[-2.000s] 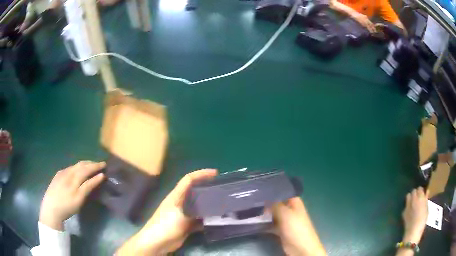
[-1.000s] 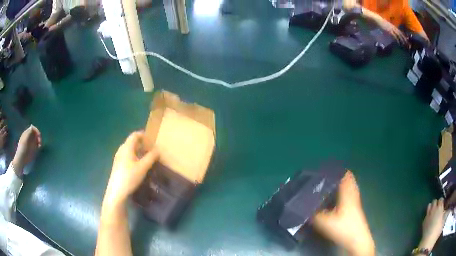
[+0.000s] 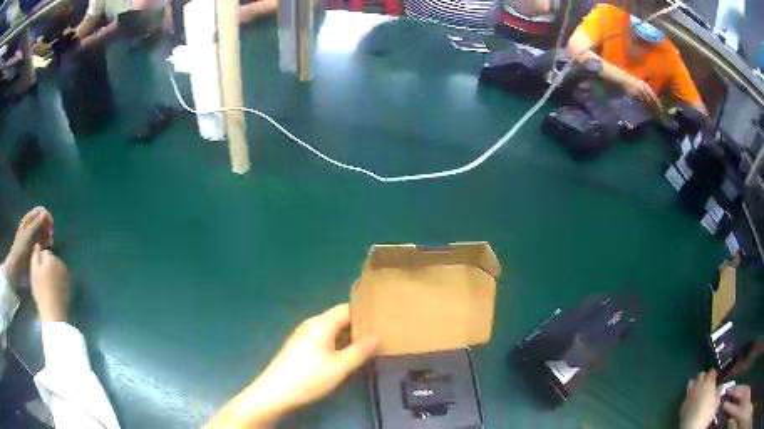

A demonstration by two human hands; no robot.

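An open gift box (image 3: 425,394) lies at the bottom centre, its near edge cut off by the picture. Its brown lid (image 3: 423,308) stands raised, with tabs along the top. A small black device (image 3: 425,392) with pale lettering sits in the black foam insert. My left hand (image 3: 306,369) grips the lid's lower left edge, thumb on the brown inside. A dark bundle (image 3: 578,345) with small white lettering and a pale patch lies to the right of the box; I cannot tell whether it is cards or a carton. My right hand is out of the picture.
A white cable (image 3: 335,164) crosses the far table. A pale post (image 3: 232,92) stands beside a white block. Black packed units (image 3: 582,126) lie at far right near a person in orange. Other people's hands are at left (image 3: 42,243) and lower right (image 3: 712,400), near another open box.
The open box has moved right and nearer, now facing me squarely, with my left hand still on it. My right hand has let go of the dark bundle and left the picture.
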